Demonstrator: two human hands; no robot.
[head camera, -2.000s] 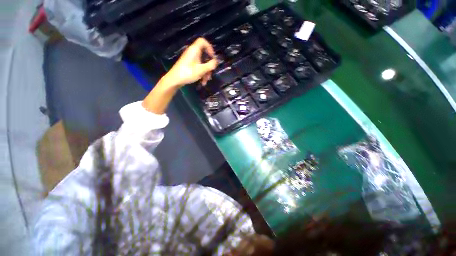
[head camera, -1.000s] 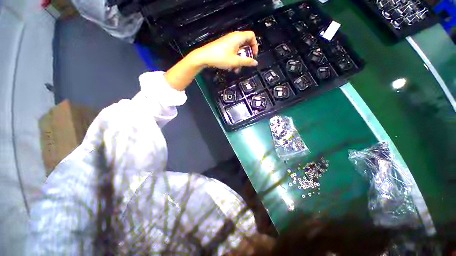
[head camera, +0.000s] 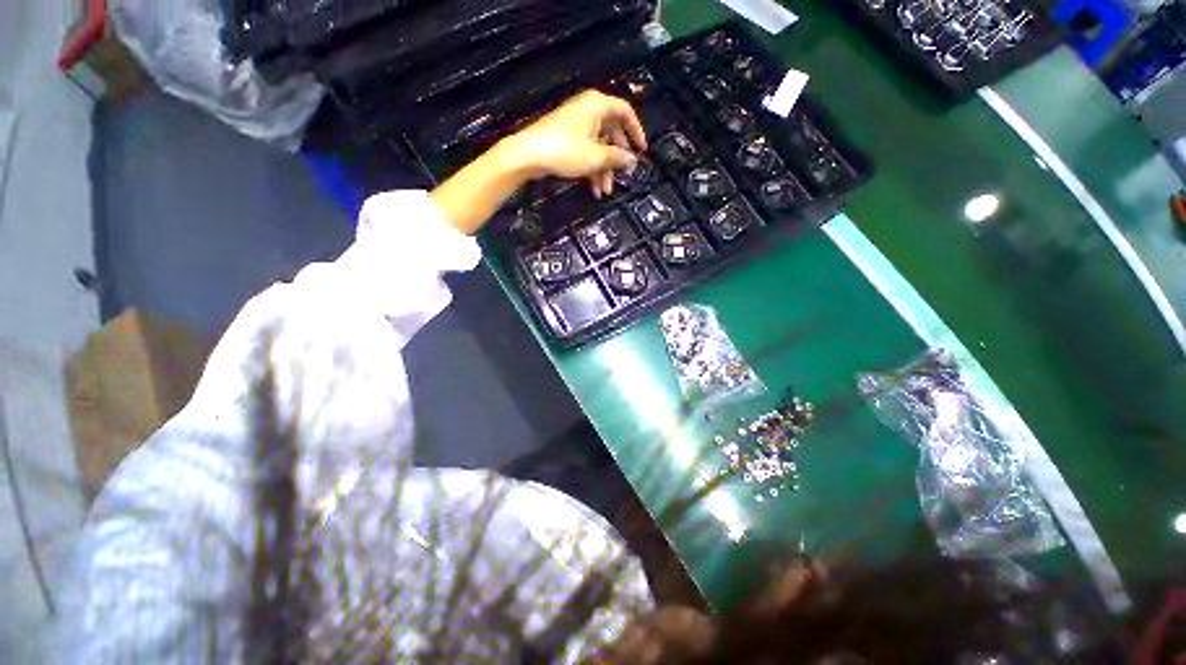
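My left hand (head camera: 585, 138), bare with a white sleeve, reaches over the black blister tray (head camera: 585, 335). Its thumb and fingers close around a small dark watch case (head camera: 633, 169) at a pocket in the middle of the tray. The fingers partly hide this case, and I cannot tell if it rests fully in the pocket. Other cases, such as one near the front edge (head camera: 628, 274), sit in their pockets. The near left corner pocket (head camera: 580, 305) is empty. My right hand is not in view.
Right of the tray lie a clear parts bag (head camera: 704, 353), a loose pile of tiny rings (head camera: 767, 448) and a crumpled plastic bag (head camera: 965, 461). Stacked black trays (head camera: 468, 59) stand beyond. Another tray (head camera: 956, 33) is at top right. Dark blurred strands cover the bottom.
The view has shifted. My left hand held a case above the tray one second ago; now the hand is lower, with the case down at a pocket.
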